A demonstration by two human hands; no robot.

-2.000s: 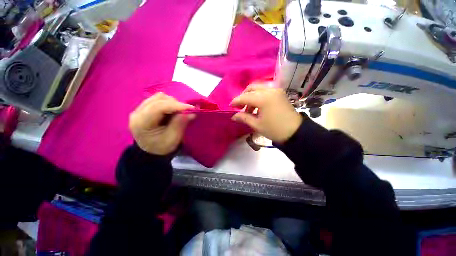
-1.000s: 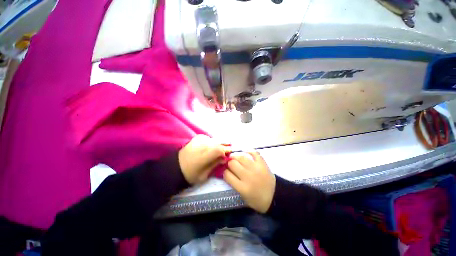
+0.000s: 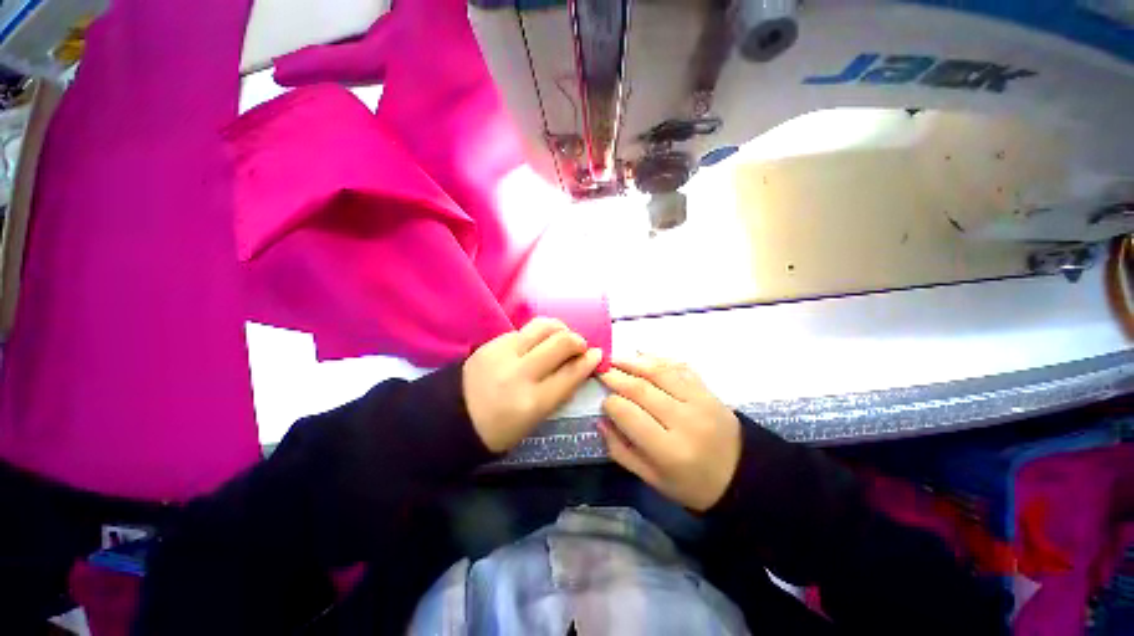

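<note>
A magenta garment panel (image 3: 373, 267) lies bunched and folded on the white table, running up to the bright glare under the needle. My left hand (image 3: 527, 383) pinches its near right corner at the table's front edge. My right hand (image 3: 672, 429) touches the same corner with its fingertips, just right of my left hand. The corner lies in front of the presser foot and needle (image 3: 597, 186), which are partly lost in the glare. The lockstitch machine (image 3: 871, 75) stands above, its head cut off by the top edge.
Stacked magenta panels (image 3: 131, 249) lie at the left. A tape (image 3: 871, 416) runs along the table's front edge. A blue crate (image 3: 1017, 497) with magenta pieces is at lower right. Red-orange loops (image 3: 1123, 292) show at the right edge. Checked cloth (image 3: 585, 578) is at bottom centre.
The view has moved closer to the needle. Both hands remain at the panel corner, with my right fingers more spread out. The bunched panel lies flatter than one second ago.
</note>
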